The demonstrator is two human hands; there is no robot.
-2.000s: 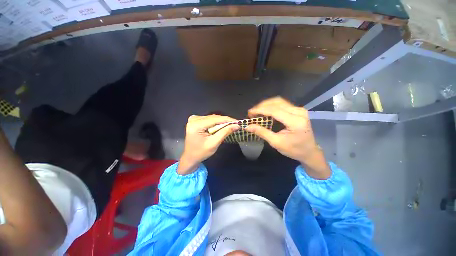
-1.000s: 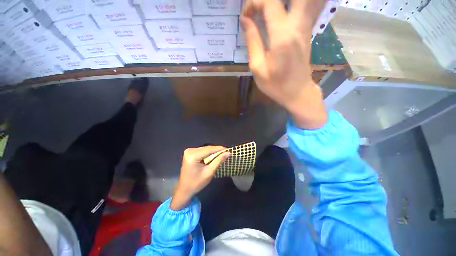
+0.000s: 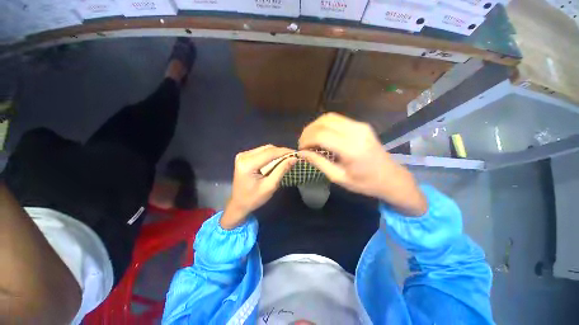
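My left hand [image 3: 255, 181] holds the folded dot label sheet [image 3: 302, 175] over my lap, between thumb and fingers. The sheet is pale yellow with a close dark grid, and its plain backing shows at the fold. My right hand [image 3: 348, 155] is at the sheet's upper right edge, a little blurred, with thumb and fingers close to my left fingertips. Whether a sticker is between its fingers is hidden. White product boxes [image 3: 336, 9] stand on the bench at the top; two at the right show a black dot.
The bench's wooden edge [image 3: 209, 32] crosses the top. Brown cartons [image 3: 279, 73] are under it, and a grey metal frame [image 3: 438, 120] is at right. A person in black trousers [image 3: 120, 152] sits at left by a red stool [image 3: 146, 254].
My right hand has come back from the boxes on the bench down to the sheet. My left hand still holds the sheet. The view has tilted down, so fewer boxes show.
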